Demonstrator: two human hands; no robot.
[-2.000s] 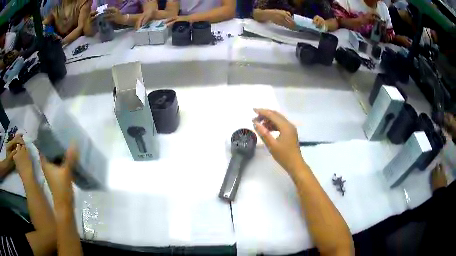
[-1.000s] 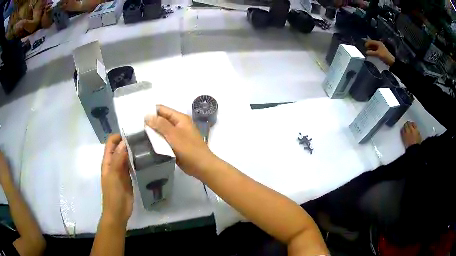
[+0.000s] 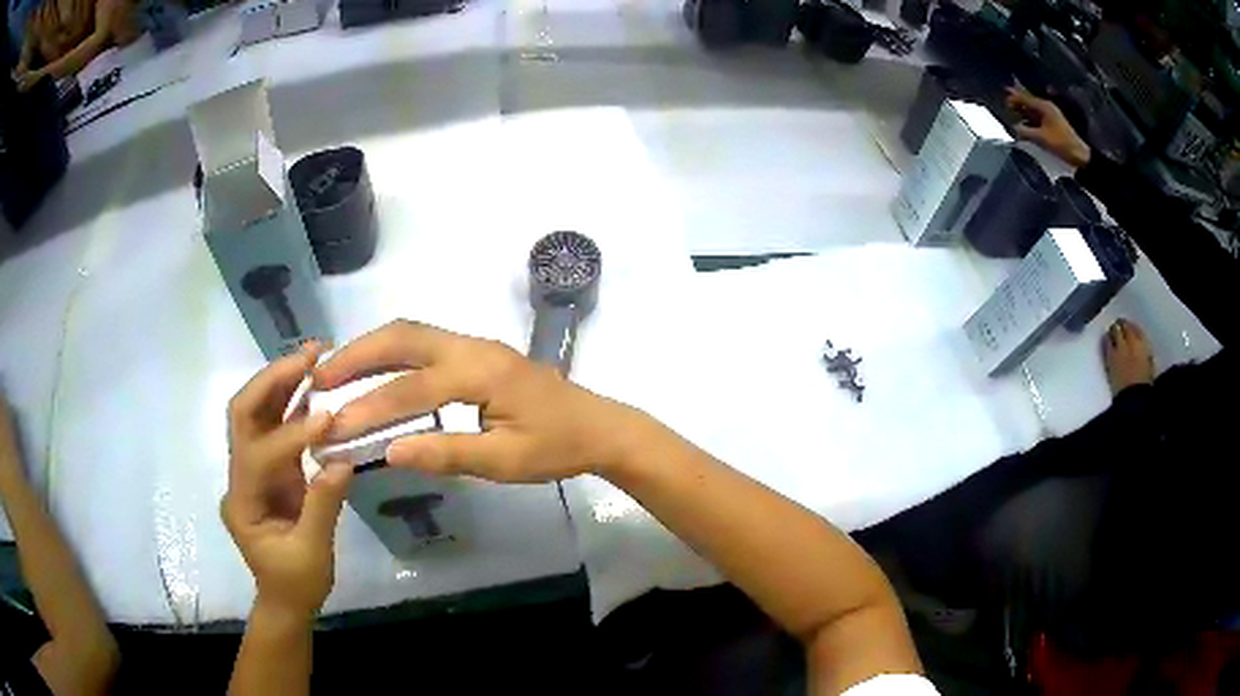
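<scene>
A pale grey-blue retail box stands upright in front of me, with a dark fan picture on its face. Its white top is mostly under my fingers, the flaps folded nearly down. My left hand grips the top from the left. My right hand lies over the top from the right, fingers spread across the flap. A dark grey handheld fan lies on the white sheet beyond my right hand, grille up; its lower handle is hidden.
An open retail box stands at left beside a dark grey housing. Small dark fittings lie right of centre. Two closed boxes and dark housings stand at right, near a neighbour's hands. Another person's arm is at far left.
The box's raised white flap has folded down under my hands. My right hand has moved over the top, and my left hand has shifted up onto it.
</scene>
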